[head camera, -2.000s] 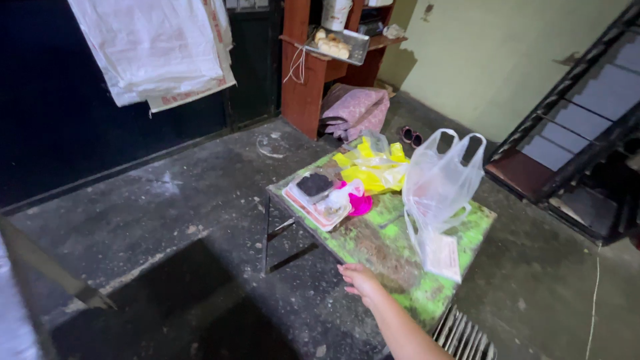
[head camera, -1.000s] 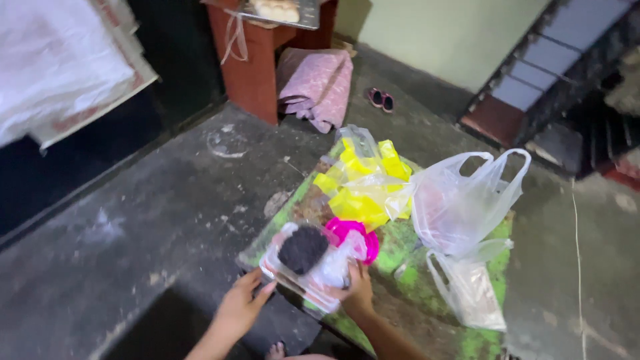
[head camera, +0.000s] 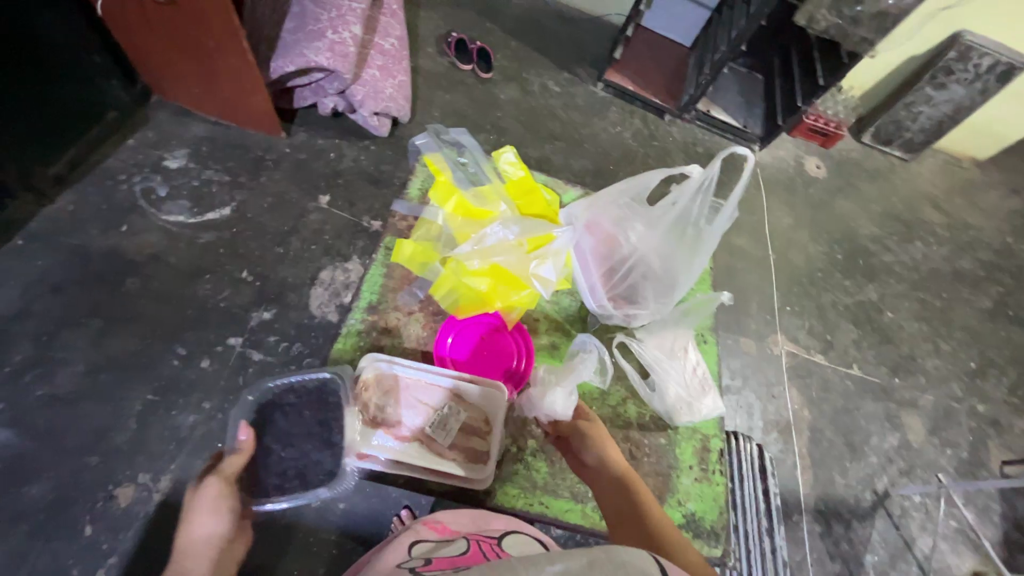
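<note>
My left hand (head camera: 216, 496) grips a clear plastic container (head camera: 296, 440) with dark contents, out past the table's left edge. Beside it, a white foam tray (head camera: 432, 420) of wrapped raw meat, bearing a label, lies at the near left edge of the worn green table (head camera: 544, 488). My right hand (head camera: 580, 440) holds a small whitish plastic bag (head camera: 560, 388) to the right of the tray. A bright pink round plastic lid or dish (head camera: 484, 352) sits behind the tray. Yellow and clear plastic bags (head camera: 488, 240) lie crumpled further back.
A white plastic carrier bag (head camera: 640, 256) with pinkish contents stands at the table's back right, a smaller white bag (head camera: 680, 368) in front of it. Beyond are a pink cloth (head camera: 348, 60), dark shoes (head camera: 470, 54), a black rack (head camera: 728, 72) and a red crate (head camera: 818, 128) on the floor.
The dark-filled container, above the foam tray one second ago, is now off to the left in my left hand. The tray's meat shows. My right hand has moved right, with the small bag.
</note>
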